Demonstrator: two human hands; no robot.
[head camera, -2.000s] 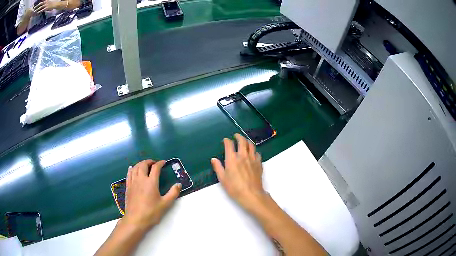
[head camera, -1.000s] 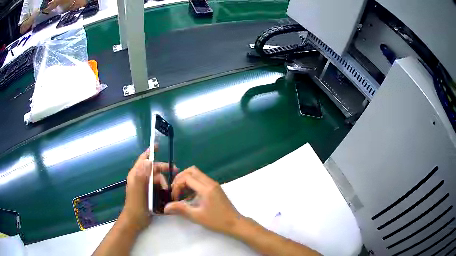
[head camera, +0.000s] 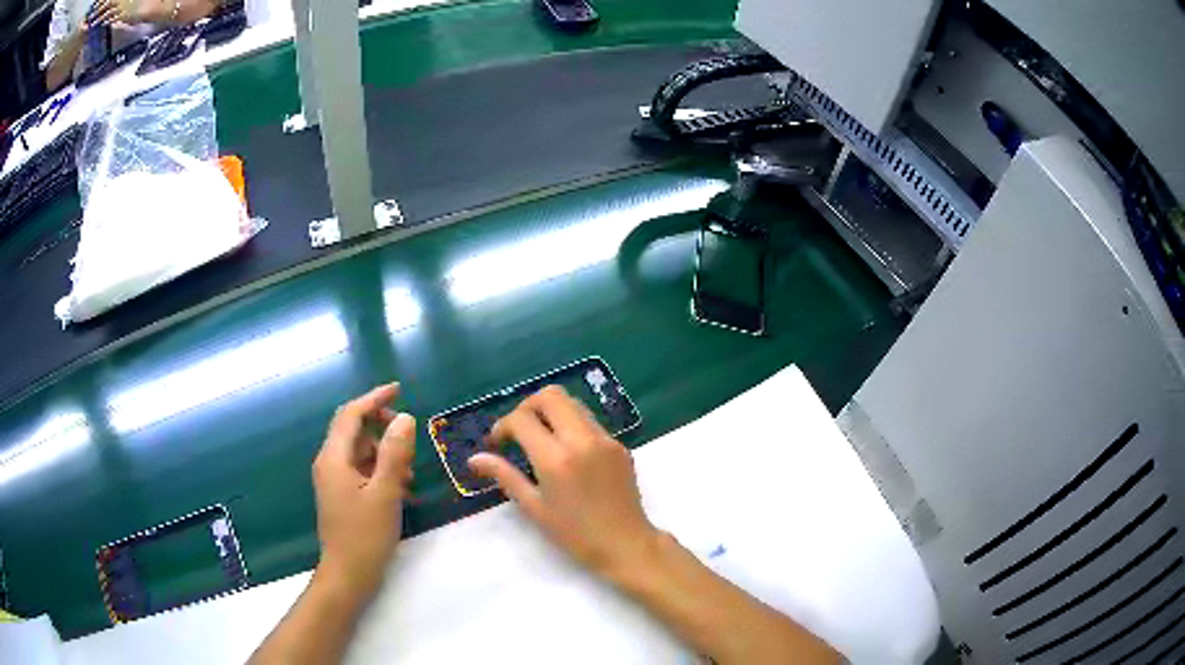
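Observation:
A phone frame (head camera: 465, 455) with an orange left end and a pale rim lies flat on the green conveyor belt (head camera: 520, 312), just beyond the white work surface (head camera: 520, 585). My right hand (head camera: 572, 474) is over its middle and near side, fingers bent and apart, with nothing seen between them; fingertip contact is unclear. My left hand (head camera: 364, 487) is raised left of the frame, empty, thumb and fingers apart. A second frame (head camera: 124, 578) with an orange left end lies on the belt at the lower left.
A third frame (head camera: 730, 279) lies on the belt near the grey machine (head camera: 1040, 390) at the right. A metal post (head camera: 341, 130) and a plastic bag of white material (head camera: 156, 247) stand beyond the belt. A person's hands (head camera: 124, 16) show at the far bench.
The frame held upright in my left hand now lies flat on the belt, and both hands are off their grip. The lower-left frame has moved left. The frame near the machine has moved left.

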